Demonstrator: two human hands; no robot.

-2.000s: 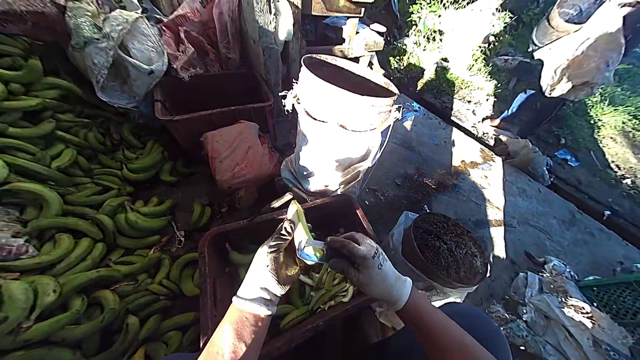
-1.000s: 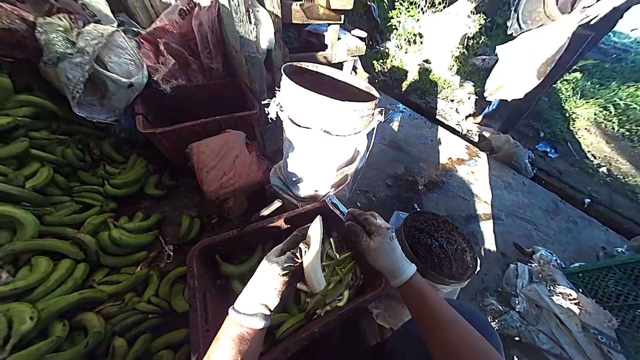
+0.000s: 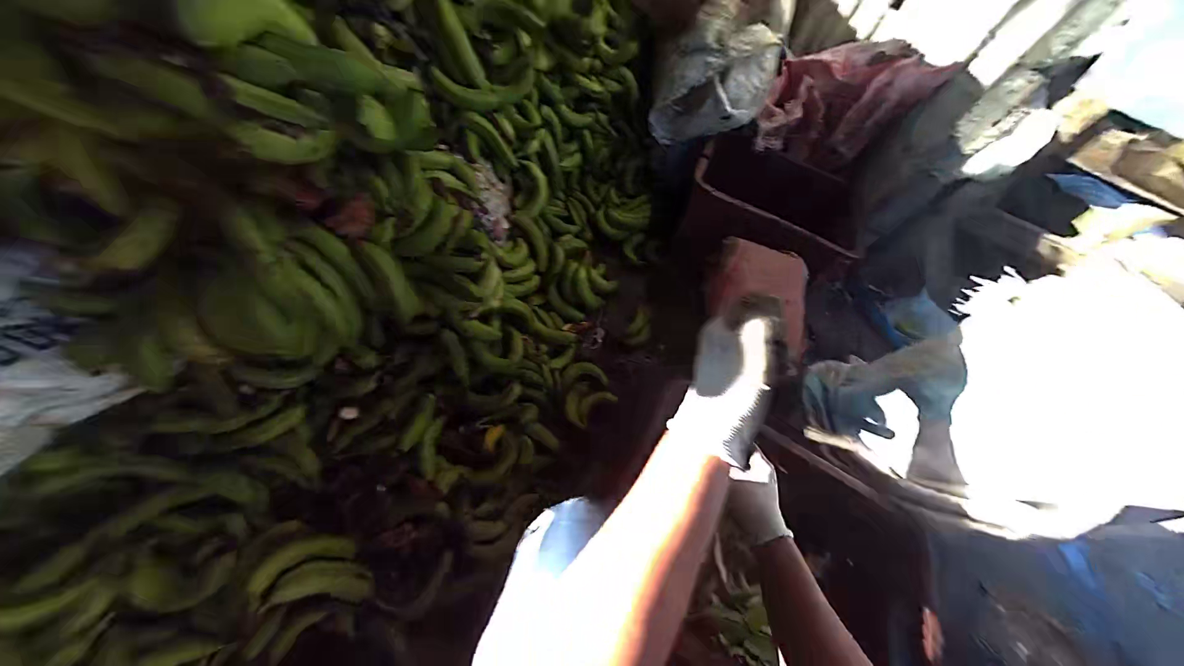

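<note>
My left hand, in a light glove with a dark palm, is stretched out over the near edge of a reddish block-like thing. It is blurred, and whether it holds anything cannot be told. Lower down, my right hand, also gloved, is partly hidden behind the left wrist; its fingers do not show. Beneath my forearms, green peels lie in a dark crate. Green plantains or bananas are heaped in a large pile left of my hands.
Beyond the reddish thing stands an empty-looking dark red bin, with a whitish sack and a reddish sack behind it. A strongly sunlit, sack-wrapped container is at the right.
The view has swung strongly to the left. My left hand has moved away from the crate, out toward the reddish thing; the peeled fruit and the knife seen earlier no longer show.
</note>
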